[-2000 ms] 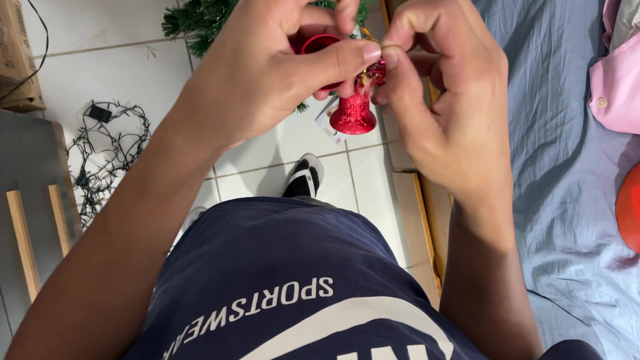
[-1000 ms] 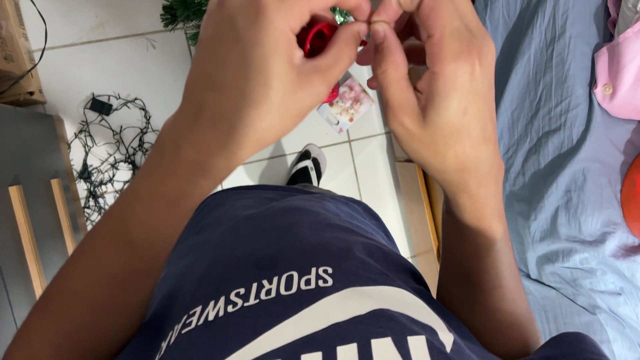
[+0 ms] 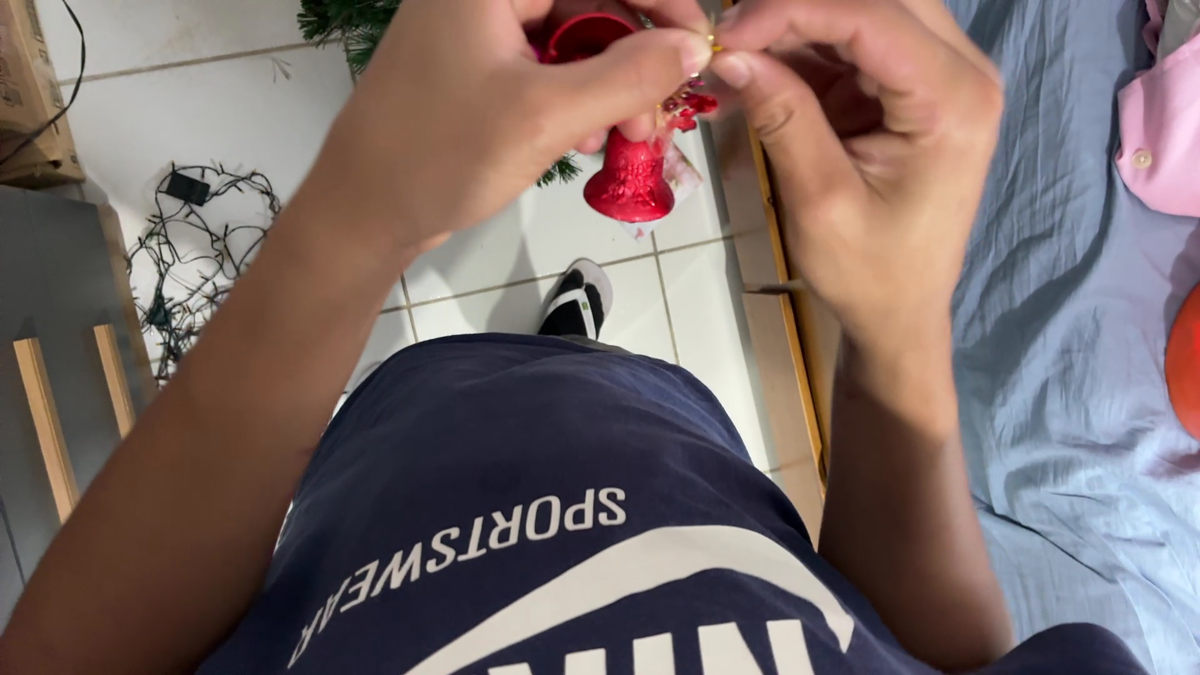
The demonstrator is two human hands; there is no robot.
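At the top centre, my left hand holds a red Christmas bell ornament. One bell hangs mouth down below my fingers, and the round rim of another red piece shows between them. Small shiny red decorations sit above the hanging bell. My right hand pinches a thin gold string between thumb and forefinger, right beside my left thumb tip. Part of the ornament is hidden behind my left fingers.
Green artificial branches stand behind my left hand. Wired string lights lie on the white tiles at left. A printed card is beyond the bell. A bed with a blue sheet borders the right, with pink cloth on it.
The hanging bell, mostly hidden behind my left hand one second ago, shows fully again. Both hands stay close together at the ornament.
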